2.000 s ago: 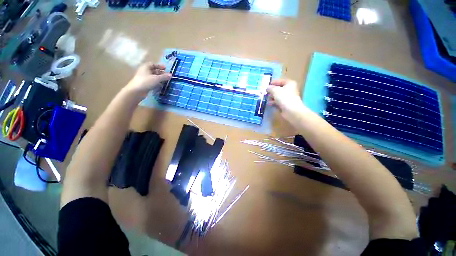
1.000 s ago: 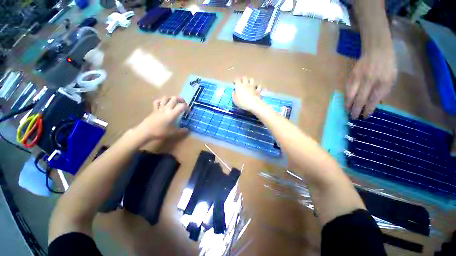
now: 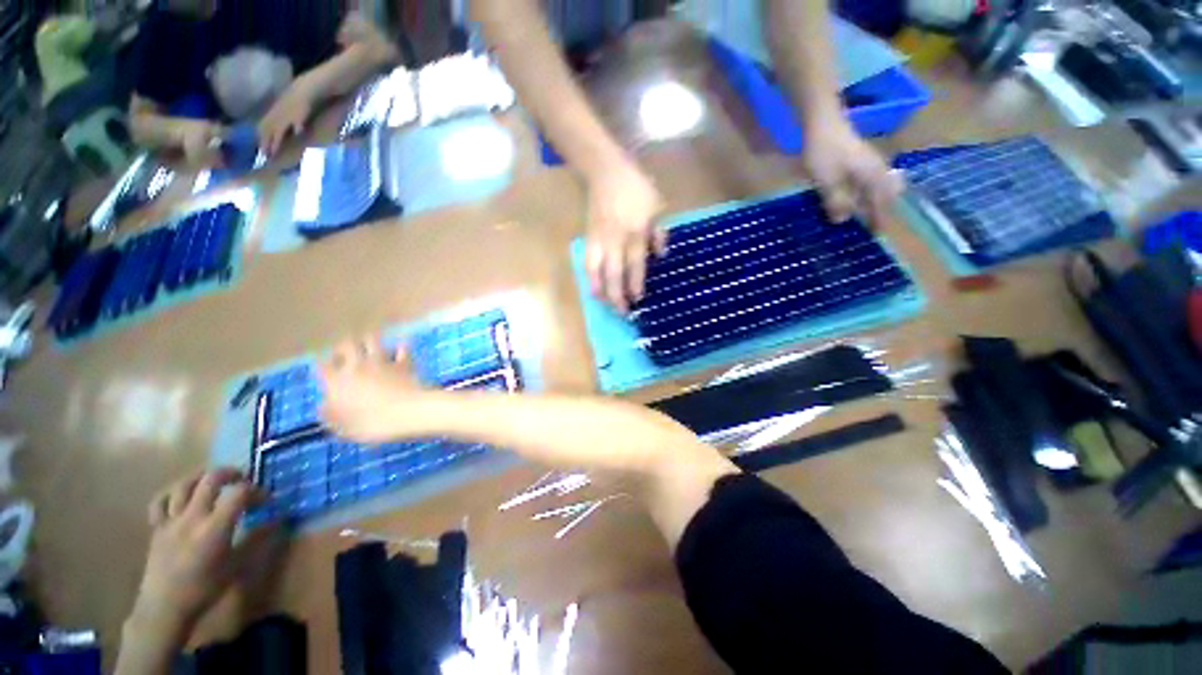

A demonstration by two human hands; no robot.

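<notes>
A blue solar cell array (image 3: pixel 435 455) lies on a pale sheet at the left, with black strips at both ends and across its middle. My right hand (image 3: pixel 365 390) rests on its upper left part, palm down, fingers slightly spread. My left hand (image 3: pixel 198 534) is at the sheet's near left corner, fingers bent; it is blurred, and I cannot tell whether it grips the edge. Short black insulating strips (image 3: pixel 396 607) and shiny bus ribbons (image 3: pixel 508 633) lie nearer to me.
Another person's hands (image 3: pixel 622 231) touch a dark pile of arrays (image 3: pixel 765 274) on a teal sheet, far centre. Long black strips (image 3: pixel 791 393) and loose ribbons lie before it. More arrays (image 3: pixel 1008 198) lie far right, near a blue bin (image 3: pixel 877 112). Another person sits far left.
The view has swung right. My right hand has moved from the array's right end towards its left part. Another person's hands have reached in and now touch both ends of the dark pile.
</notes>
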